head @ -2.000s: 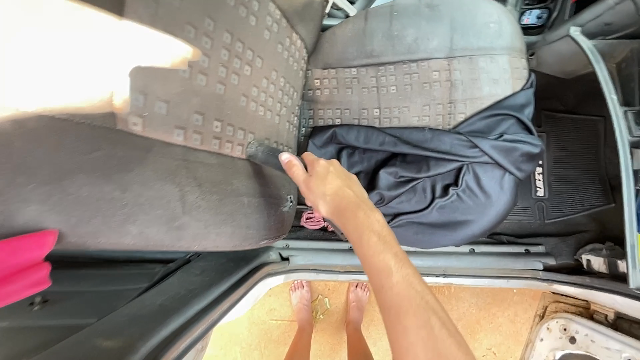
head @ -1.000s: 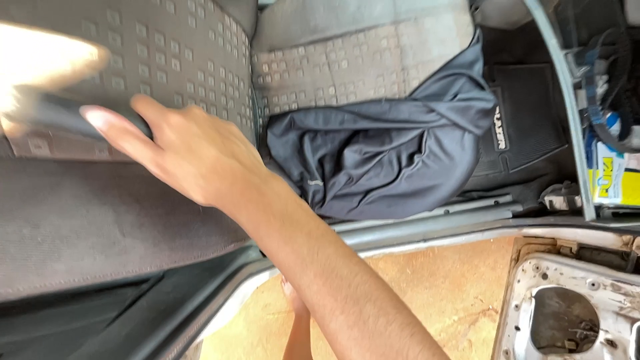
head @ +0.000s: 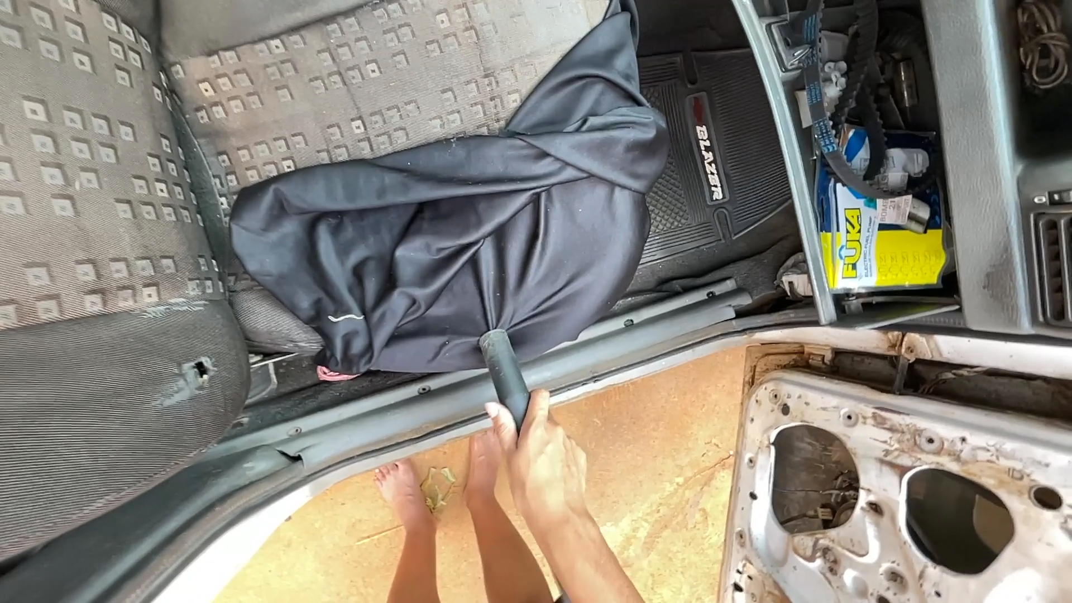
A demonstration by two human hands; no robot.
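My right hand point(head: 544, 452) is closed around a black vacuum cleaner tube point(head: 507, 377). The tube's open end rests against the lower edge of a dark, shiny cloth garment point(head: 519, 243), and creases fan out from that contact. The garment lies crumpled over the front seat cushion point(head: 360, 92), hanging down near the door sill. Patterned fabric covers the cushion and the seat backrest point(head: 75, 167), whose side bolster has a small torn hole point(head: 199, 370). My left hand is out of view.
The door sill point(head: 536, 377) runs below the seat. A ribbed rubber floor mat point(head: 712, 159) lies to the right, beside an open compartment holding a toothed belt point(head: 825, 126) and a yellow and blue package point(head: 888, 255). A bare metal door frame point(head: 888, 502) stands lower right; bare feet are below.
My right hand has moved from the backrest down to the garment with the tube in it. The tube now touches the cloth. The view has shifted toward the right and nearer.
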